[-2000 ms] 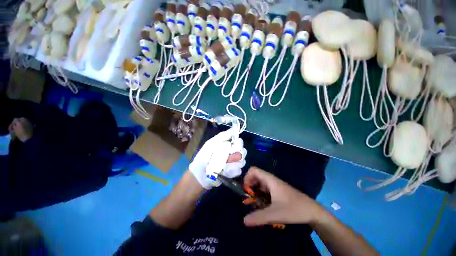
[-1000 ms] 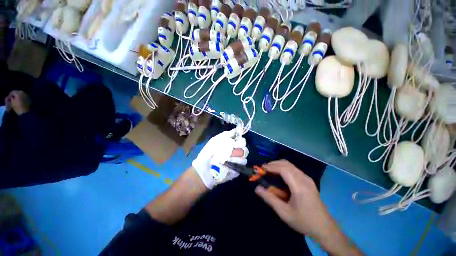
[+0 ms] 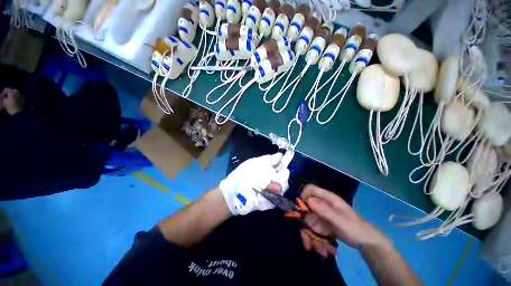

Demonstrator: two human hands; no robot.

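Observation:
My left hand [image 3: 253, 183], in a white knit glove with the thumb tip bare, is closed around a small white piece with a blue mark [image 3: 241, 199]; most of that piece is hidden by the hand. An off-white cord loop [image 3: 295, 132] rises from the hand to the bench edge. My right hand [image 3: 330, 218] is bare and holds pliers [image 3: 296, 208] with dark jaws and orange-and-black handles. The jaws point left at the gloved hand. Their exact contact is unclear.
A green bench [image 3: 336, 137] holds rows of striped float pieces [image 3: 316, 53] with cords, round cream pieces [image 3: 378, 88] and a slim blue-purple item [image 3: 302, 111]. A white foam tray [image 3: 126, 42] is at the upper left. An open carton [image 3: 168, 148] is on the floor. A person [image 3: 56, 139] sits at left.
Both hands have moved slightly right in view. The pliers stay at the gloved hand and now tilt down to the right, with the handles spread apart. The bench has shifted a little in view.

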